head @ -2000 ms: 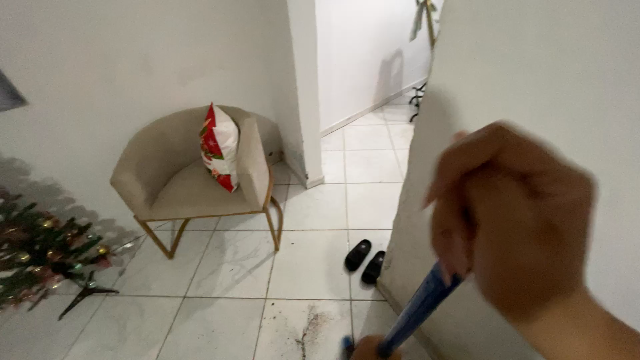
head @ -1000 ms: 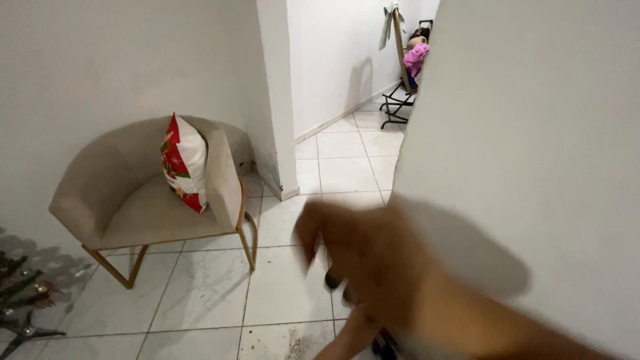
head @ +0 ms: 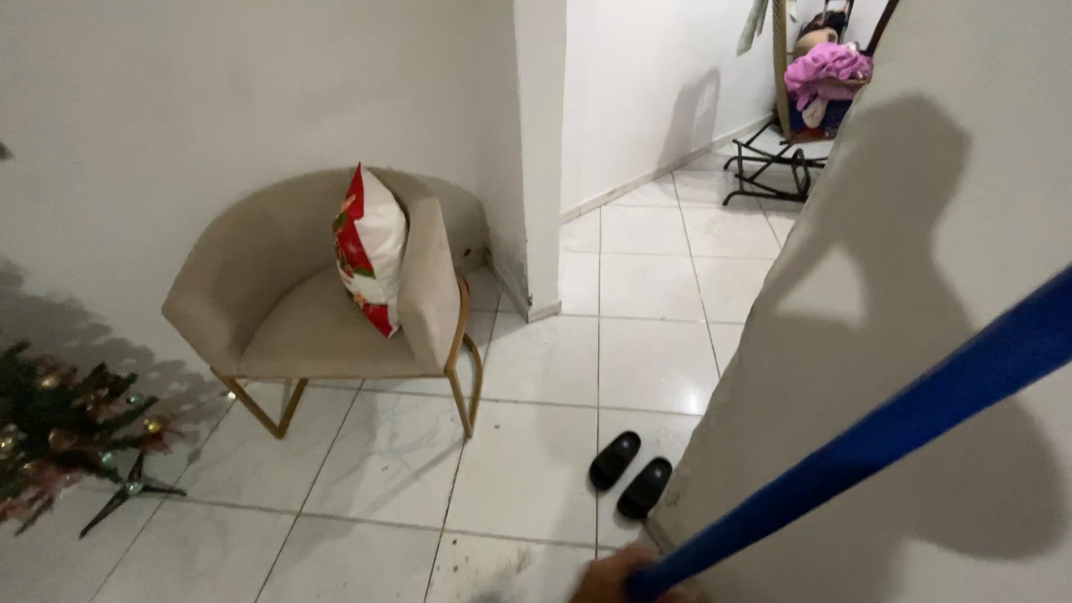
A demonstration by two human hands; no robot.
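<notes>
A blue pole (head: 846, 469) crosses the lower right of the view, slanting from the bottom middle up to the right edge. My left hand (head: 620, 574), blurred and partly cut off by the bottom edge, is closed around its lower end. The pole's upper part runs out of the frame, and my right hand is not visible. Beyond the pole's lower end, a pair of black slide sandals (head: 615, 461) lies on the white tiled floor beside the wall. Dark specks and smudges mark the tiles near the bottom.
A beige armchair (head: 276, 251) with gold legs holds a red and white cushion (head: 381, 243). At left stands a decorated Christmas tree (head: 59, 419). A wall corner (head: 540, 167) juts out. Behind the right wall (head: 871, 352) are a black metal frame (head: 766, 172) and pink cloth (head: 825, 71).
My right hand, seen on or near the pole two seconds ago and as a blur one second ago, has gone out of view. The blue pole now reaches the right edge.
</notes>
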